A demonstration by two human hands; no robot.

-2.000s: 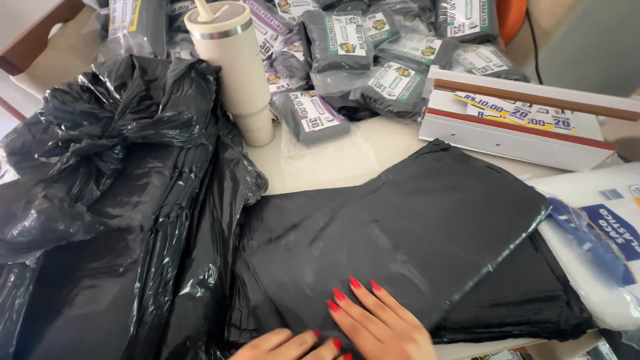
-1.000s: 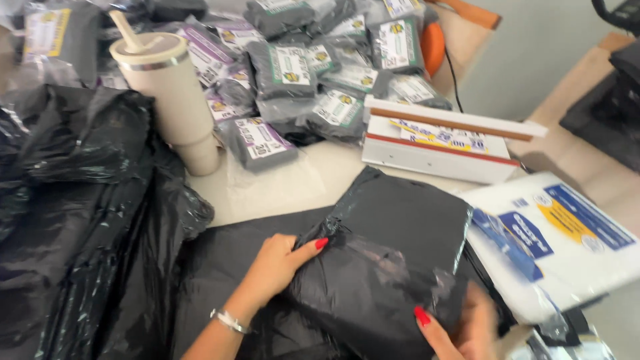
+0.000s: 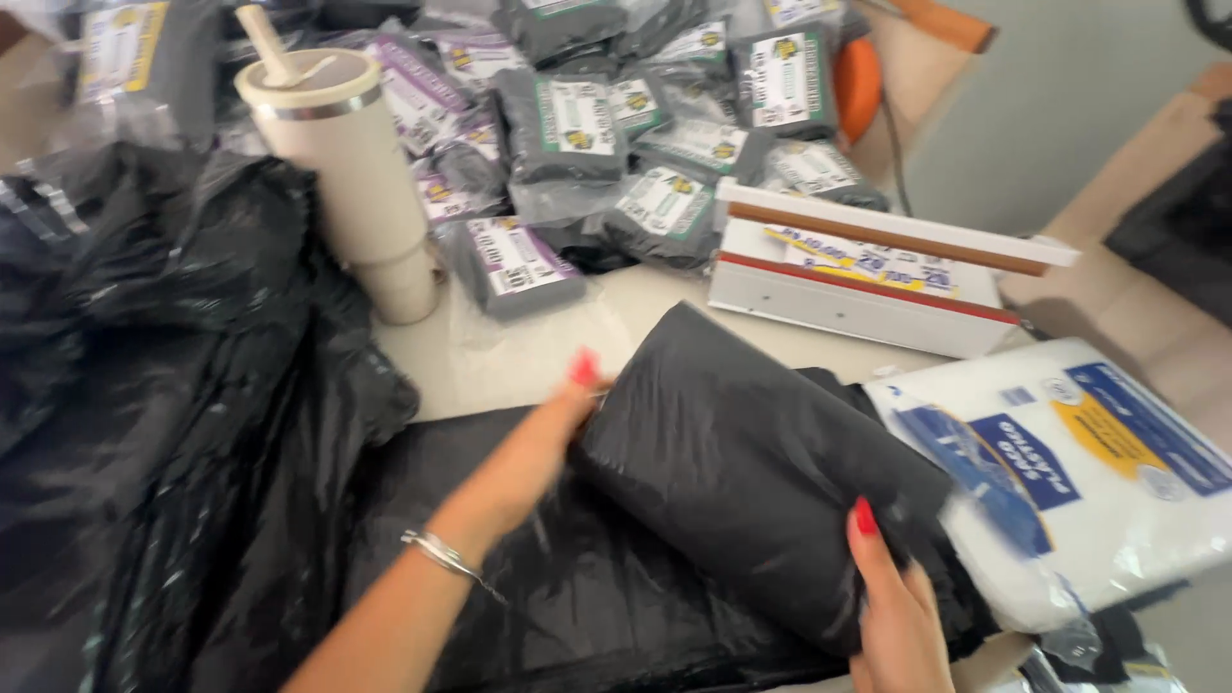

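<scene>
A folded bundle of black plastic bags (image 3: 751,452) is held between my two hands, tilted above a flat stack of black plastic bags (image 3: 577,577) on the table. At the bundle's left end is my left hand (image 3: 539,443), with a bracelet on the wrist; its fingers are partly hidden behind the plastic. My right hand (image 3: 890,587) grips the lower right end, thumb on top and the other fingers mostly out of sight.
Crumpled black bags (image 3: 173,385) fill the left side, beside a cream tumbler (image 3: 346,183) with a straw. Labelled clear packets of dark plastic (image 3: 568,125) lie heaped behind. A white bag sealer-like device (image 3: 857,289) and a white plastic-bag pack (image 3: 1088,472) are at the right.
The black plastic that lay flat under both hands two seconds ago is now lifted and folded into a smaller bundle. Both hands have moved to its opposite ends. The view has shifted.
</scene>
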